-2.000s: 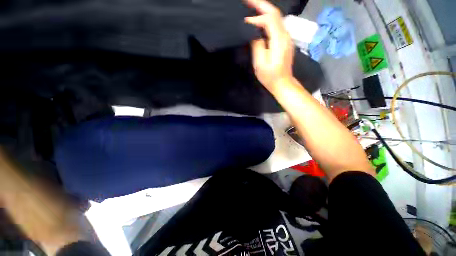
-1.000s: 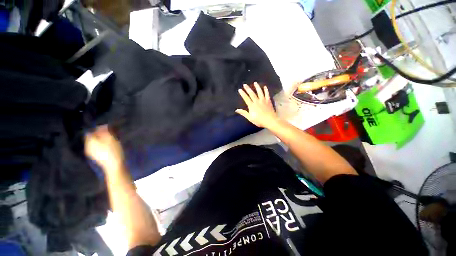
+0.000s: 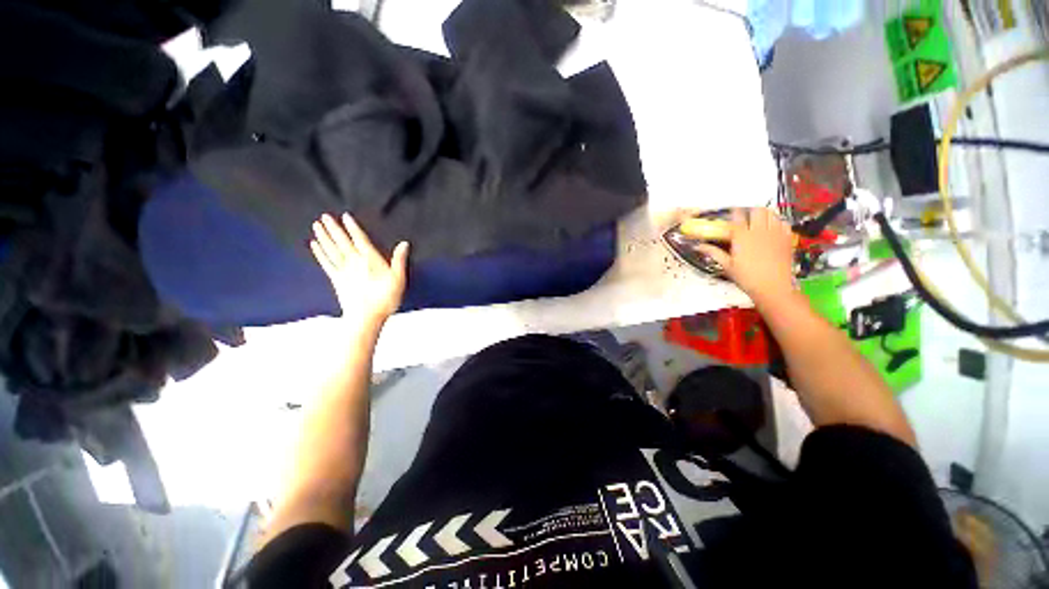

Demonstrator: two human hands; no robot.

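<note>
A dark suit jacket [image 3: 460, 150] lies spread over the navy padded board [image 3: 230, 259], whose rounded left end and front side show. My left hand [image 3: 359, 270] rests flat with fingers apart on the jacket's near edge and the pad. My right hand [image 3: 753, 255] is closed around the orange-yellow handle of the steam iron [image 3: 699, 239], at the right end of the white table [image 3: 679, 127]. The iron's pointed end faces left, and the hand covers its rear part.
More dark jackets [image 3: 86, 265] hang and heap at the left. Black hose [image 3: 920, 276] and yellow hose [image 3: 946, 173] run at the right wall. A red object [image 3: 719, 334], a green bag [image 3: 897, 357] and a fan [image 3: 1001, 541] are at the lower right.
My right hand has moved right from the jacket and taken hold of the iron. My left hand has moved right onto the jacket's near edge. The view has shifted.
</note>
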